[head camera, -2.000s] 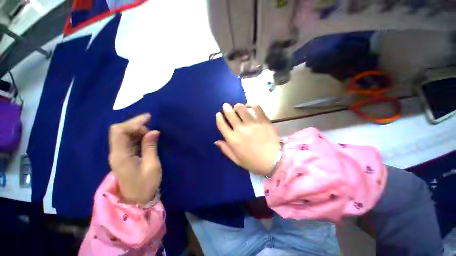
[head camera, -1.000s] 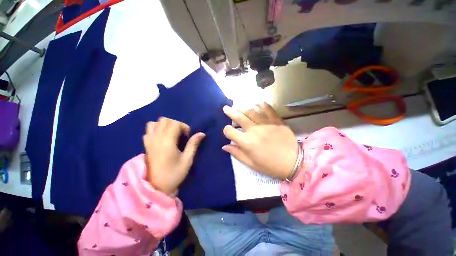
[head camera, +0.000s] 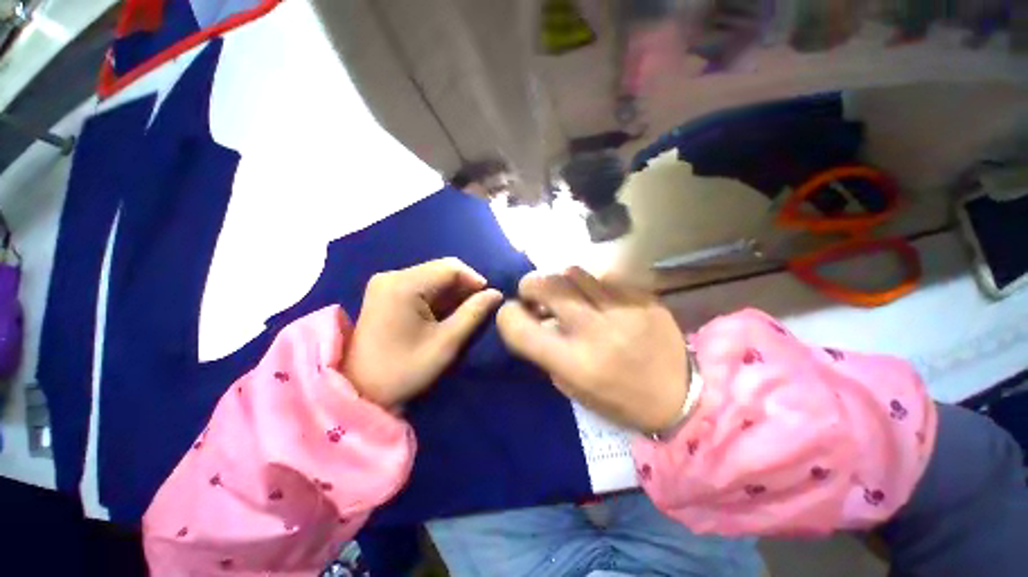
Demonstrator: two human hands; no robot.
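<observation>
A navy fabric panel (head camera: 485,440) lies on the white table in front of me, its top corner near the lit needle area of the sewing machine (head camera: 530,101). My left hand (head camera: 419,327) pinches the cloth near its right edge, thumb and forefinger together. My right hand (head camera: 603,344) is beside it, its fingers curled and gripping the same edge. The fingertips of both hands nearly touch. The exact fold between them is hidden by the fingers. The presser foot area is blurred by glare.
Orange-handled shears (head camera: 851,237) lie right of the needle, with a dark cloth bundle (head camera: 767,141) behind them. A smartphone (head camera: 998,231) is at the far right. More navy panels (head camera: 152,282) lie left. A red-edged basket (head camera: 186,51) is at the top left. A purple object (head camera: 9,319) is at the left rim.
My left hand has moved right and met my right hand at the panel's right edge. My right hand has gone from resting flat with spread fingers to a curled grip.
</observation>
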